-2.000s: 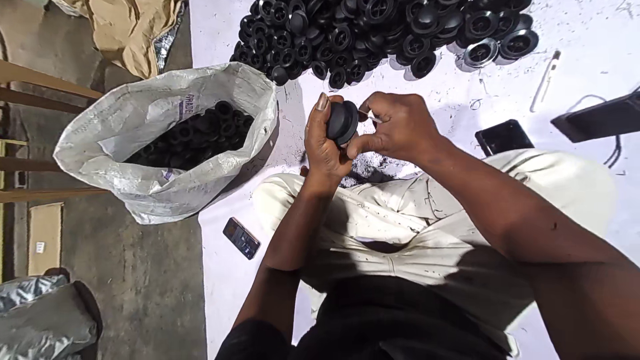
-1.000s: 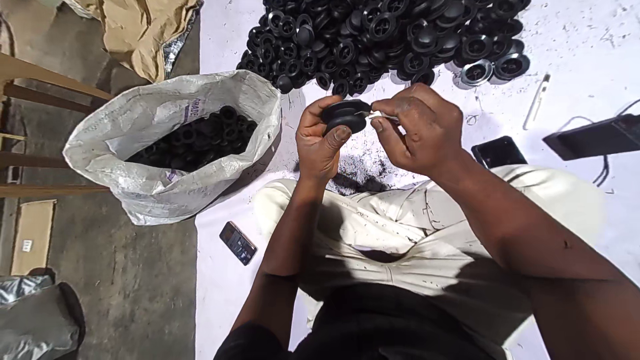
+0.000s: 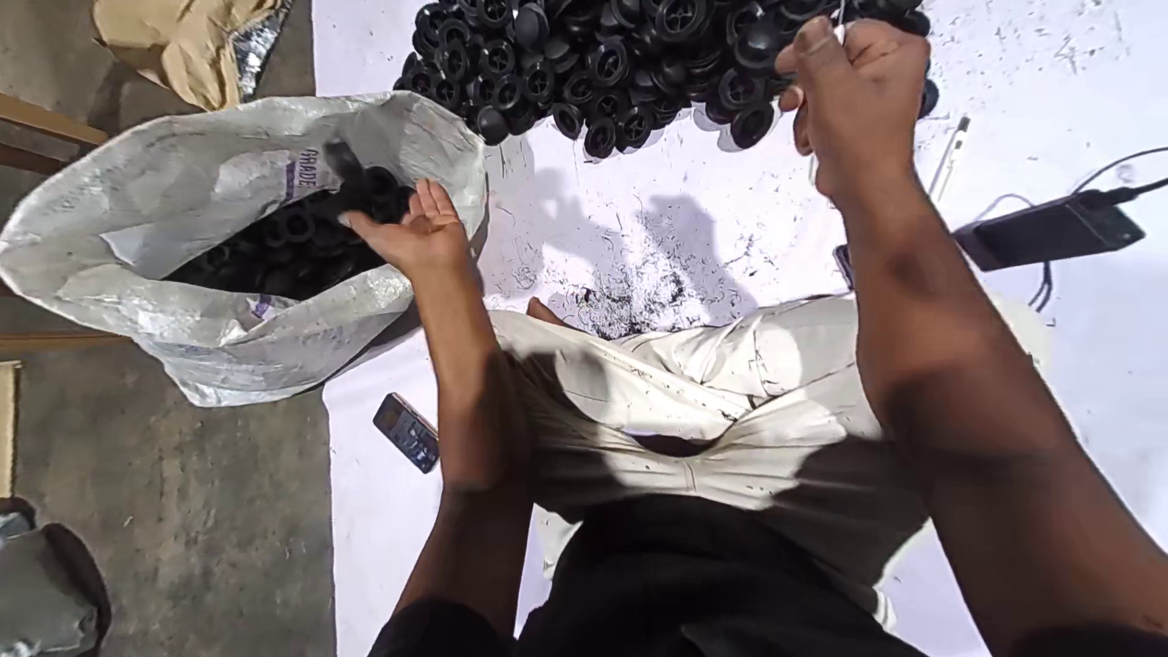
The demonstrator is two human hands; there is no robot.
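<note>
My left hand (image 3: 422,228) is spread, palm up and with nothing gripped, over the right side of the mouth of a white woven sack (image 3: 228,338). A blurred black round part (image 3: 344,162) is in the air inside the sack, just beyond my fingertips. More black round parts (image 3: 292,246) lie in the sack. My right hand (image 3: 862,100) is closed around a thin pale tool (image 3: 840,16), of which only small ends show; its kind cannot be told. That hand is over the right part of a large pile of black round rubber or plastic parts (image 3: 607,68).
On the white sheet (image 3: 383,547) lie a phone (image 3: 407,432), a white pen-like thing (image 3: 951,157) and a black box with a cable (image 3: 1049,233). Black trimmings (image 3: 611,306) are scattered before my crossed legs. Brown wrapping (image 3: 187,46) and wooden bars (image 3: 46,119) stand at the left.
My left hand has moved left to the sack and let go of the black round part it held. My right hand has moved away from it to the pile, still holding the thin tool.
</note>
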